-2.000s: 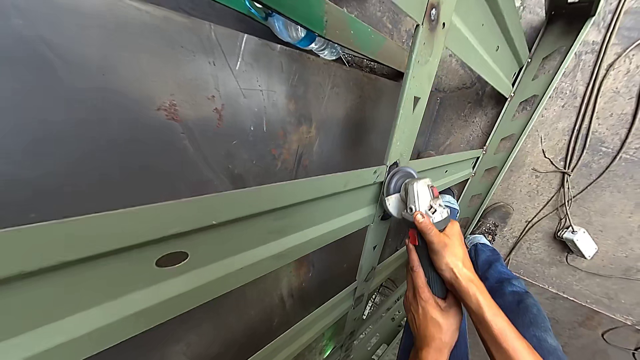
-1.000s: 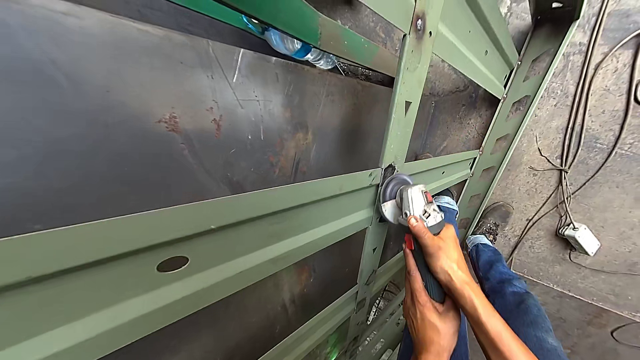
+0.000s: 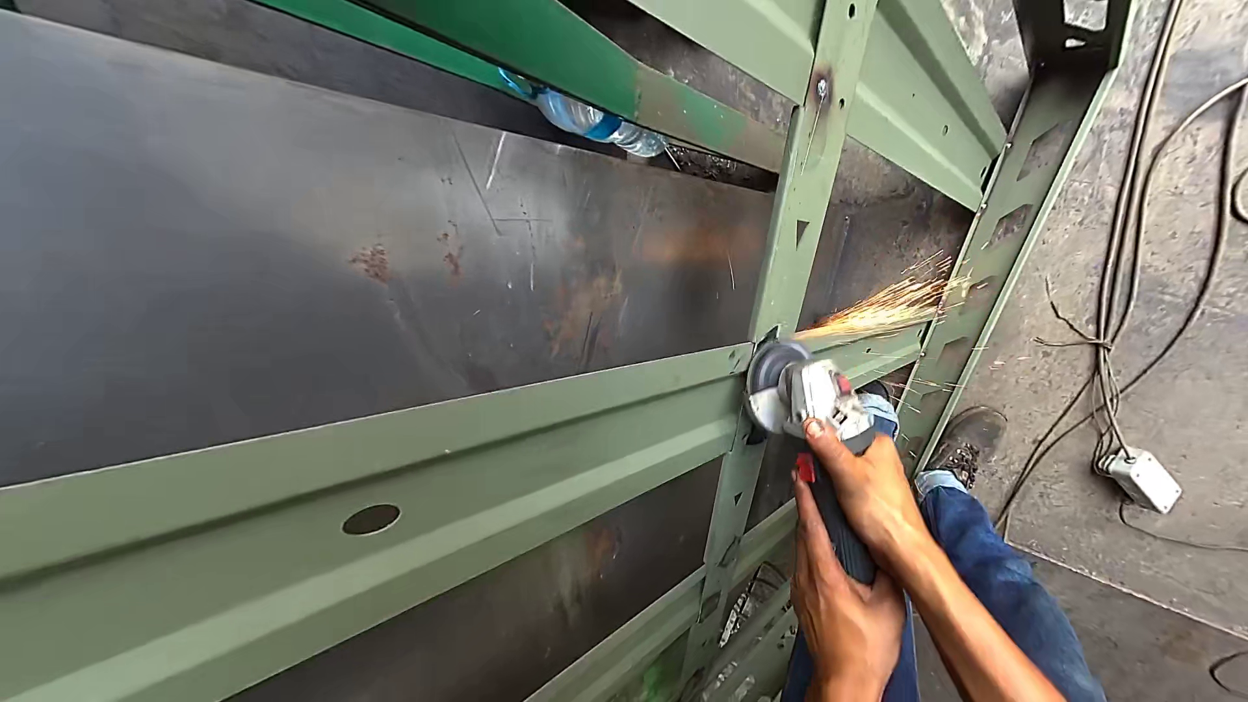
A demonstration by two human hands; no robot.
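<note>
An angle grinder with a grey disc and a metal guard is in both my hands. My right hand is wrapped around it just behind the gear head, thumb on top. Lower down, my left hand grips the dark body, a finger beside the red switch. The disc touches the joint where a green steel crosspiece meets a long green steel beam. Orange sparks fly from the disc to the right. The exact contact edge is partly hidden by the disc.
Bare dark steel plate lies behind the beams. A plastic bottle is wedged under a darker green bar. To the right, cables and a white electrical box lie on the concrete floor, near my shoe.
Sparks now stream from the grinder's disc; neither earlier frame shows them. Both hands keep their hold on the grinder at the same joint.
</note>
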